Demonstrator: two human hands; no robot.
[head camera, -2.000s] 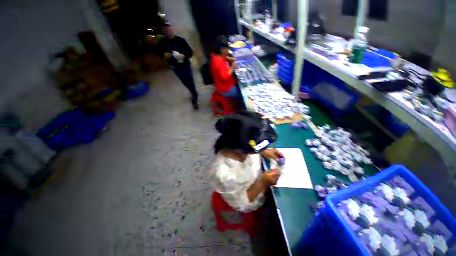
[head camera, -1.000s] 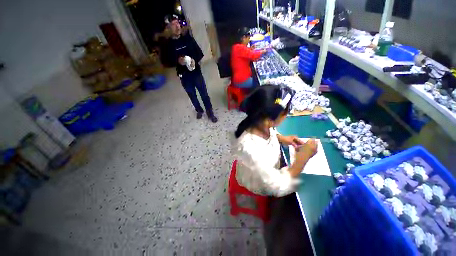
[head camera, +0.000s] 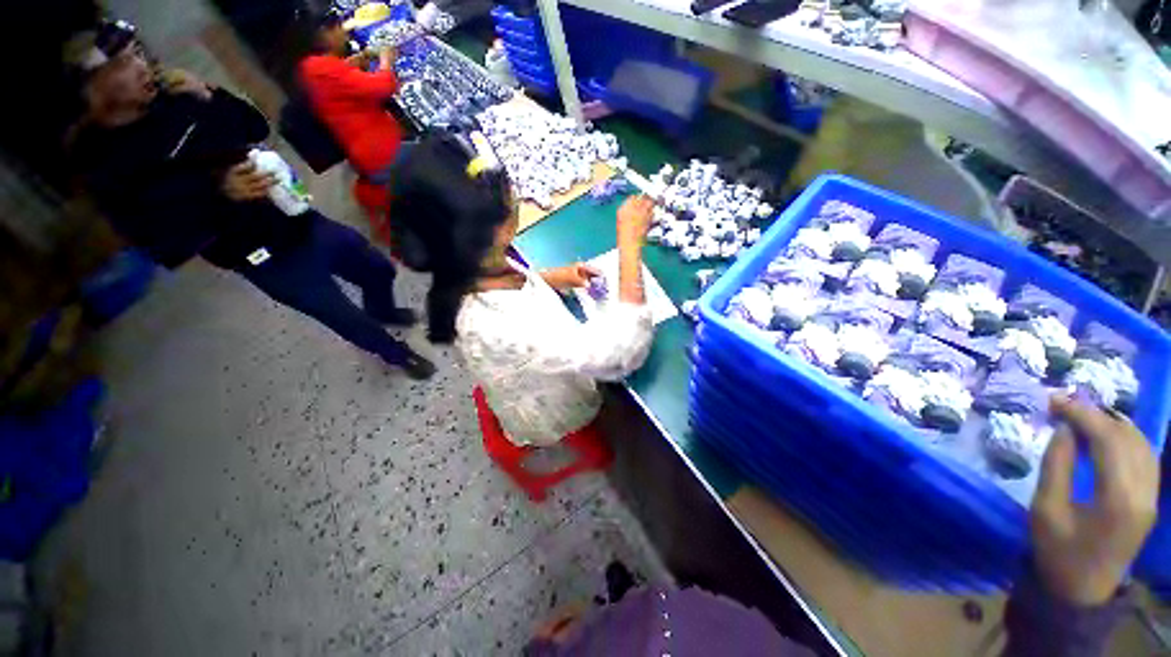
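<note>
My right hand (head camera: 1098, 494) is at the near right corner of the top blue crate (head camera: 841, 398), over its rim. Its thumb and fingers are apart, with blue crate showing between them, and I see nothing held. The crate tops a tall stack and holds rows of white-grey units (head camera: 944, 395) on purple-grey squares. One unit (head camera: 1014, 440) lies just left of my fingertips. A small blurred skin patch at the bottom edge, beside my purple clothing, may be my left hand (head camera: 559, 628); its fingers are not clear.
A person in a white top (head camera: 539, 340) sits on a red stool (head camera: 546, 458) at the green bench (head camera: 565, 240). Loose white parts (head camera: 706, 212) lie behind the paper (head camera: 655, 293). A standing person in black holds a white bottle (head camera: 280, 182). A pink tray (head camera: 1027, 96) is on the shelf.
The view has shifted toward the crate stack, and my right hand has come into view. The person in black appears nearer, and the seated person's one hand is now raised toward the parts.
</note>
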